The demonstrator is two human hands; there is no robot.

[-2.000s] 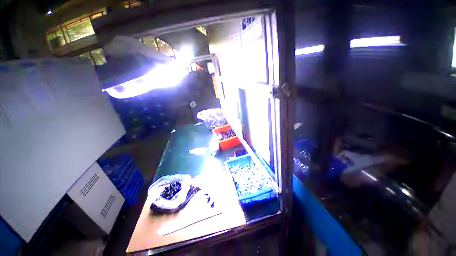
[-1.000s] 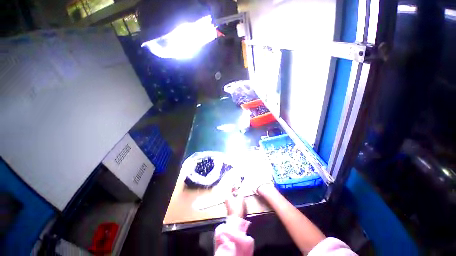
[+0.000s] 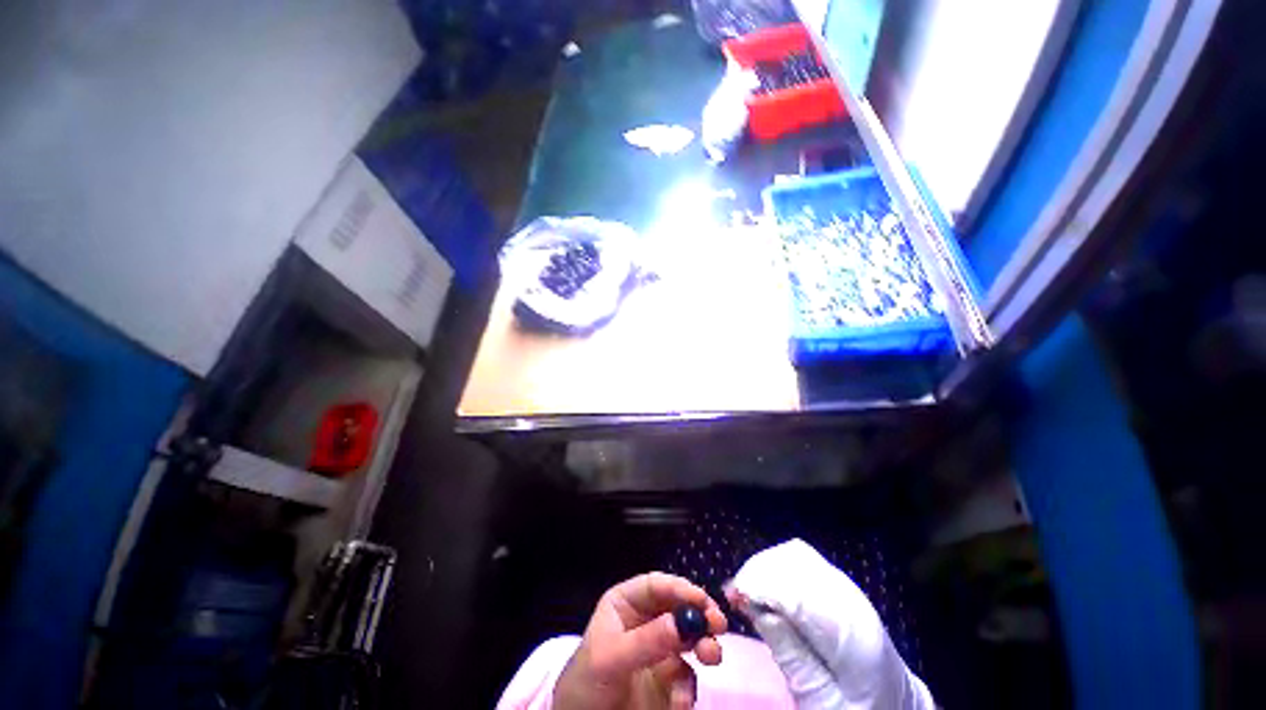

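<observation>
My left hand is bare and low in the picture, in front of the bench edge. Its fingertips pinch a small, round, dark moulded part. My right hand wears a white glove and is close beside it on the right. Its fingertips point towards the part. Something small and dark shows at those fingertips, too blurred to name, so its grip is unclear. An open bag with dark parts inside stands on the tan board at the bench's near left.
A blue bin of pale pieces stands at the bench's right edge, with a red-orange bin behind it. A blue-framed machine door runs along the right. A small red tray sits on the low left shelf.
The view has tilted down. Both hands have moved off the bench top and back towards my body. A dark part now shows clearly in the left fingertips, and the white glove on the right hand is visible.
</observation>
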